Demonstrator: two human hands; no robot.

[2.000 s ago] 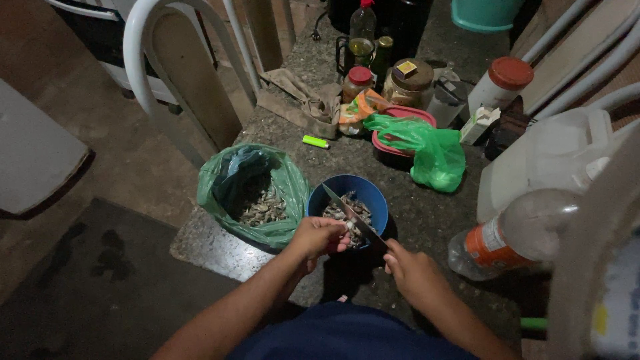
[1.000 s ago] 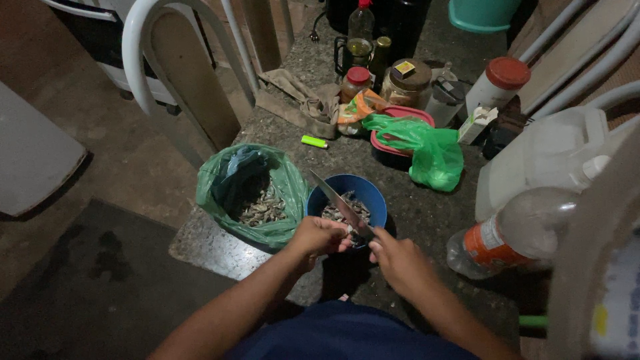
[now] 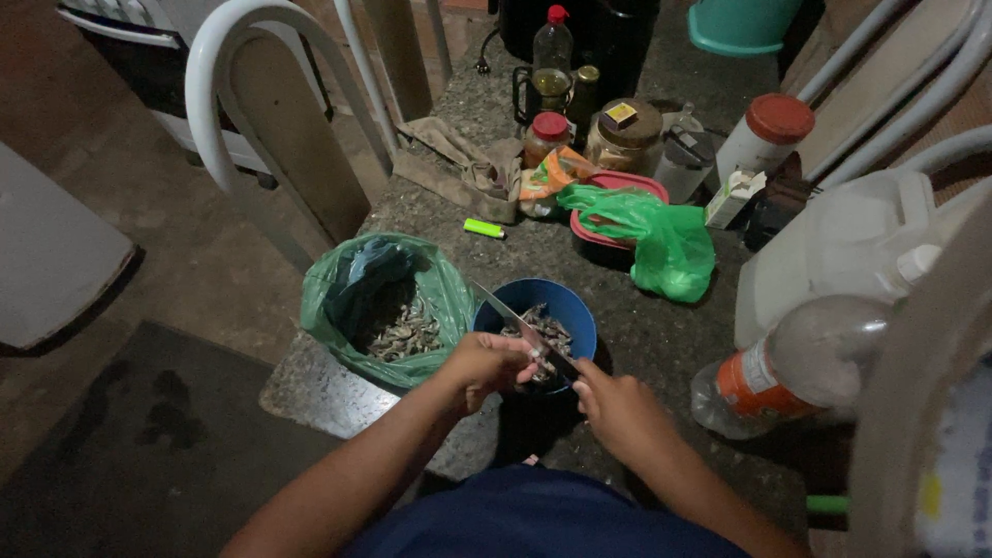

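Observation:
My right hand (image 3: 612,399) grips the handle of a kitchen knife (image 3: 515,319), whose blade points up and left over a blue bowl (image 3: 585,310). Against the blade, the fingertips of my left hand (image 3: 492,364) pinch a small pale piece, too small to name. Inside the bowl lie small greyish pieces (image 3: 546,325), possibly small fish or shrimp. Just left of the bowl stands an open green plastic bag (image 3: 329,310) holding many similar pieces (image 3: 403,333).
On the stone table (image 3: 333,387) are a green lighter (image 3: 483,228), a pink-rimmed container (image 3: 659,186) under a green bag (image 3: 674,248), several jars, a plastic bottle (image 3: 763,380) and a white jug (image 3: 837,232). A metal-framed chair (image 3: 209,101) stands at the left.
The knife and my right hand shift slightly around the bowl's near side, and the blade's angle varies. My left hand stays at the bowl's near left rim.

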